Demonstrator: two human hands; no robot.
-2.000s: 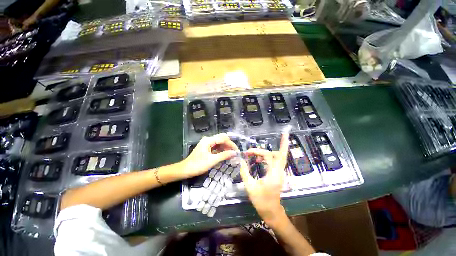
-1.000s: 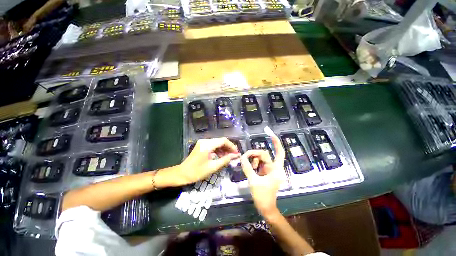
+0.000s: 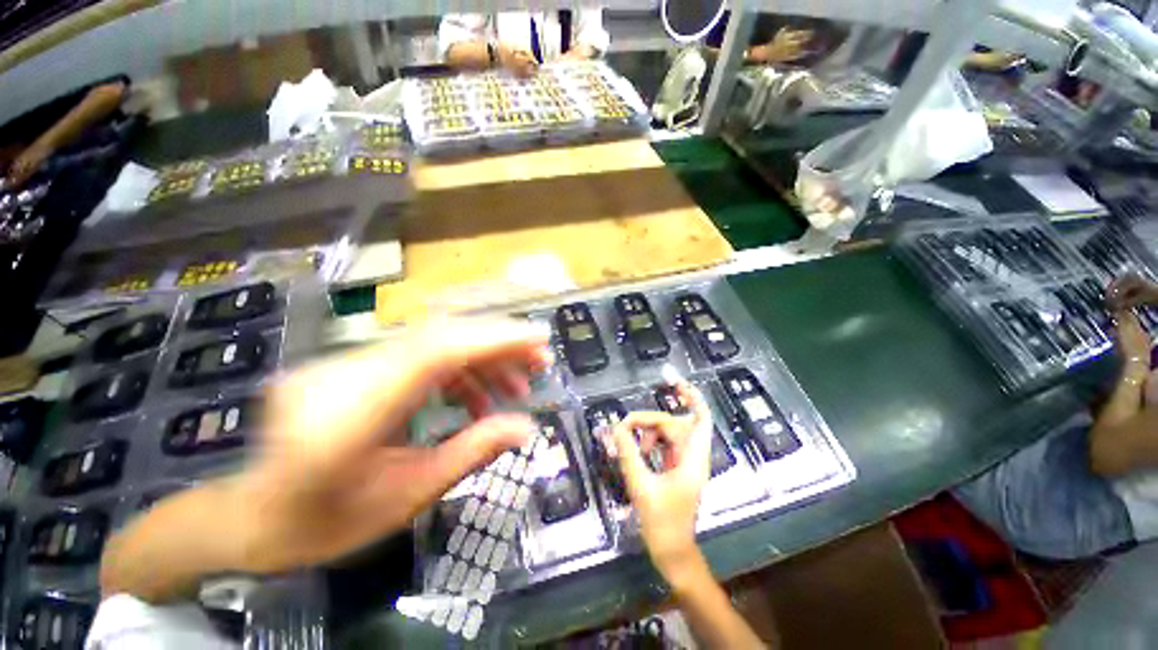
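A clear blister tray [image 3: 832,472] holds two rows of black device housings [image 3: 765,413]. A sheet of silver-white stickers [image 3: 480,533] lies over the tray's left end. My left hand [image 3: 394,444] is large and blurred, raised near the camera above the tray's left side, thumb and fingers apart, with nothing visible in it. My right hand [image 3: 663,464] is over the front row of housings, thumb and index fingertip together. A small pale piece [image 3: 671,376] shows at a raised finger; whether anything is pinched cannot be made out.
A filled tray [image 3: 159,368] of black housings stands at left. A plywood board [image 3: 559,210] lies behind the work tray, with trays of yellow-marked parts [image 3: 521,108] beyond. More trays [image 3: 1003,298] and a person's arm [image 3: 1124,368] are at right. A plastic bag [image 3: 933,140] hangs upper right.
My left hand has moved away from my right hand, up towards the camera, and its fingers have spread. The view has tilted up and shifted, showing more of the line beyond.
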